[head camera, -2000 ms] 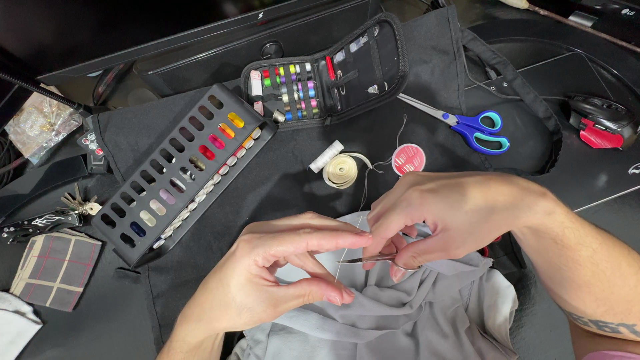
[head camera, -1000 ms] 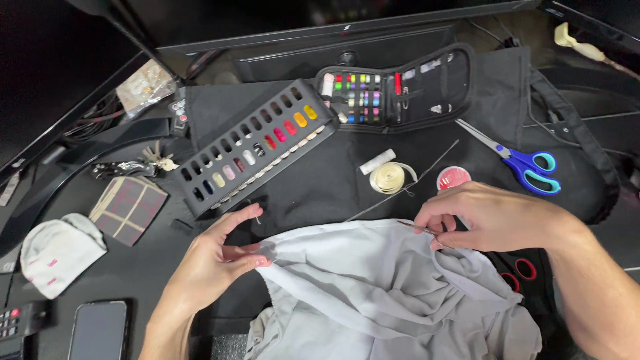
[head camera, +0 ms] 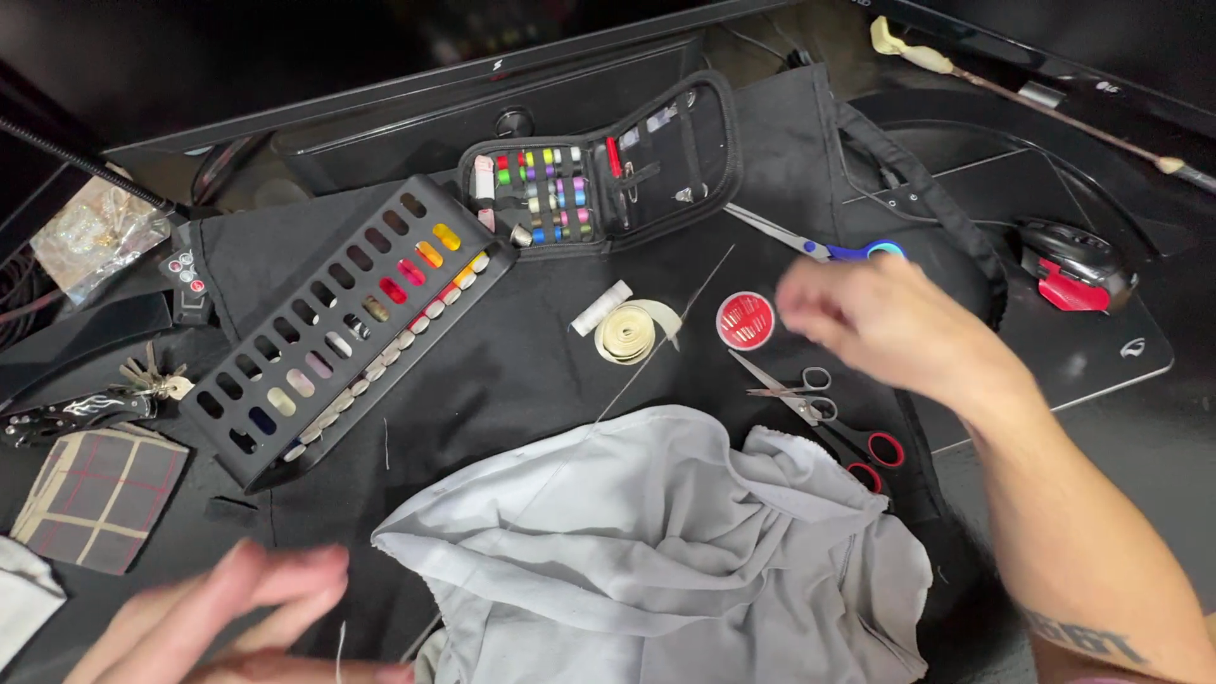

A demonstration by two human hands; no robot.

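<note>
Light grey fabric (head camera: pixel 665 532) lies bunched at the lower middle, a thread running from its upper edge towards the tape roll. My left hand (head camera: pixel 237 617), blurred, is off its left side with fingers apart; a short white thread hangs near the fingertips. My right hand (head camera: pixel 855 313) hovers beside a round red needle case (head camera: pixel 746 321), over the handles of blue-handled scissors (head camera: pixel 807 242); its fingertips are blurred. Small metal scissors (head camera: pixel 793 391) lie across red-handled scissors (head camera: pixel 860 451) right of the fabric. A cream tape roll (head camera: pixel 627 332) and a white thread spool (head camera: pixel 601 308) touch near the centre.
A black tray of coloured thread bobbins (head camera: pixel 342 332) stands at the left, against an open sewing kit (head camera: pixel 541 195). Keys (head camera: pixel 152 372) and a checked cloth (head camera: pixel 100 494) lie at far left. A computer mouse (head camera: pixel 1078 261) is at the right. Monitors border the back.
Both hands have let go of the grey fabric; the left has moved down and left, the right up towards the blue-handled scissors. The small scissors, in my right hand two seconds ago, now lie on the table.
</note>
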